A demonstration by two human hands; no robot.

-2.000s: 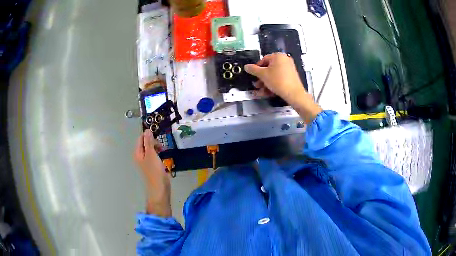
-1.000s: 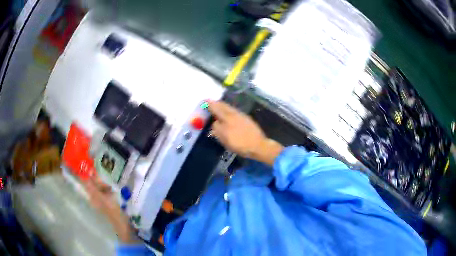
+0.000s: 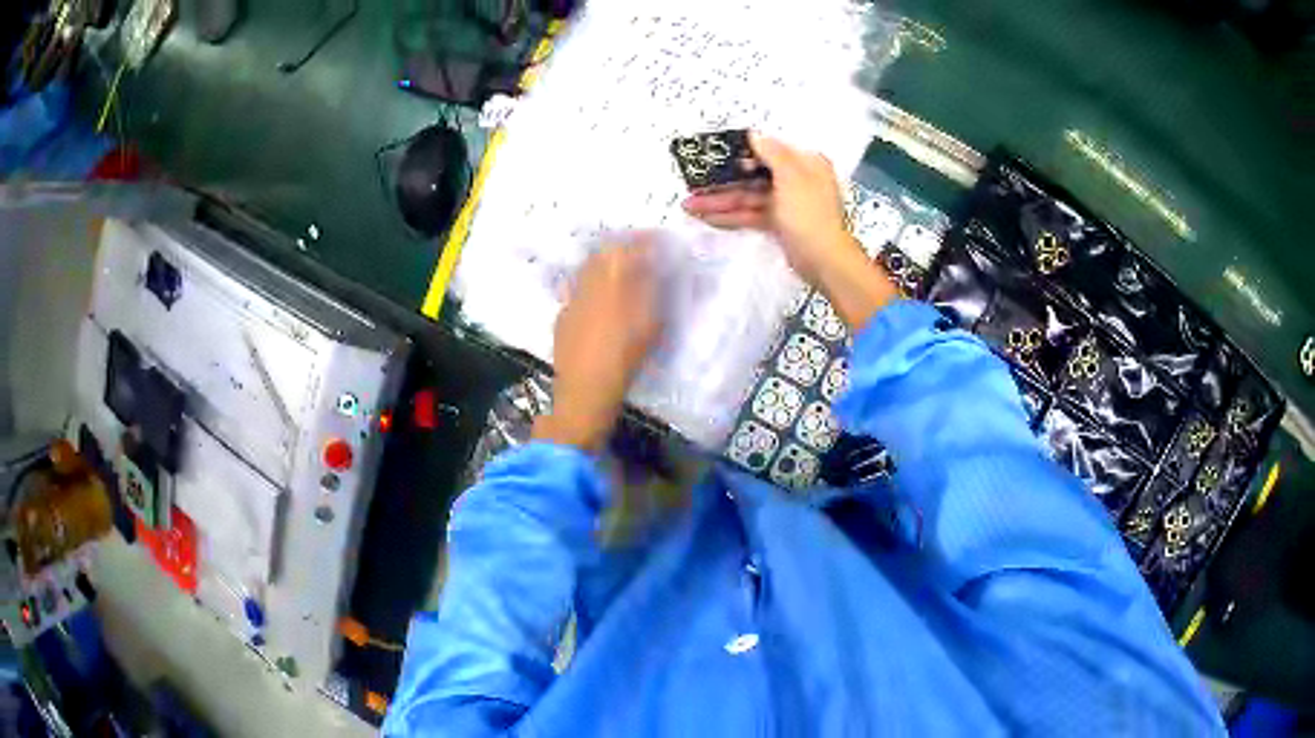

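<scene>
My right hand (image 3: 786,202) holds a black camera lens-ring part (image 3: 715,159) with gold rings by its right side, above a large stack of wrapped white sheets (image 3: 649,87). My left hand (image 3: 613,325) is blurred, over the lower left of the stack; I cannot tell if it holds anything. The clear blister tray with pale three-hole pieces (image 3: 780,402) lies right of the stack, partly under my right forearm. The black blister tray (image 3: 1060,339) lies farther right, with gold-ringed parts in some pockets.
The white-topped bench machine (image 3: 274,389) stands at the left, with a red button (image 3: 338,456), a red sheet (image 3: 170,551), a green frame (image 3: 140,490) and a black fixture plate (image 3: 142,394). Yellow tape (image 3: 459,260) edges the green bench. A black round object (image 3: 431,179) lies behind.
The view has swung right, from the machine to the stack and trays. My right hand has left the machine's front buttons and now holds a ringed part. My left hand has come over the stack.
</scene>
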